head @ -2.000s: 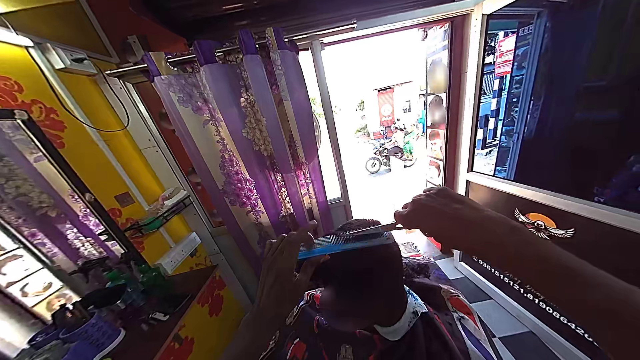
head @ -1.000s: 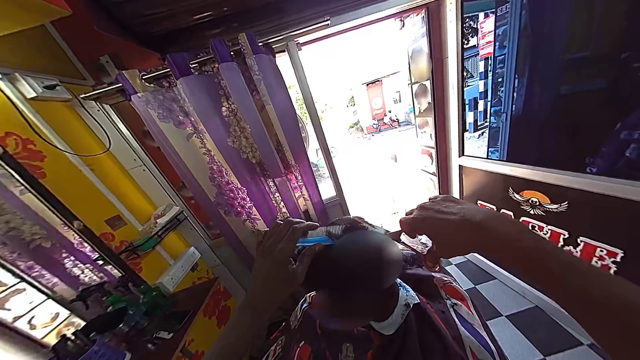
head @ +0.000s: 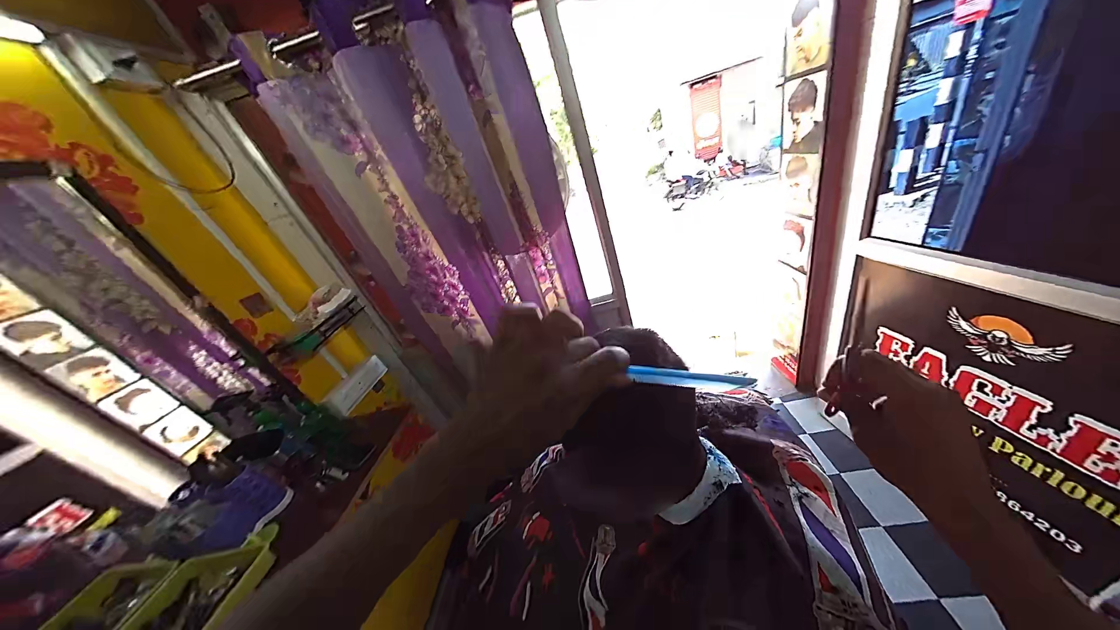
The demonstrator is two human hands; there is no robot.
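Note:
My left hand (head: 547, 372) grips a blue comb (head: 687, 378), held nearly level against the hair of a seated person's head (head: 643, 346). To the right, apart from the head, my right hand (head: 884, 407) is raised with its fingers curled around scissors (head: 859, 311); their thin dark blades point up and look blurred. A patterned dark barber's cape (head: 560, 560) covers the person's shoulders, with a pale neck strip (head: 707, 490) at the neck.
At left are a counter with a purple container (head: 236, 507), a green basket (head: 188, 582) and bottles, beside a mirror (head: 79, 262). A small wall shelf (head: 328, 324) sits above. A purple floral curtain (head: 411, 175) hangs ahead, next to an open doorway. A dark panel with lettering (head: 1006, 385) stands right.
My right hand has moved right, away from the head. The comb, earlier partly behind the head, now shows more of its length beyond my left hand. The view has shifted.

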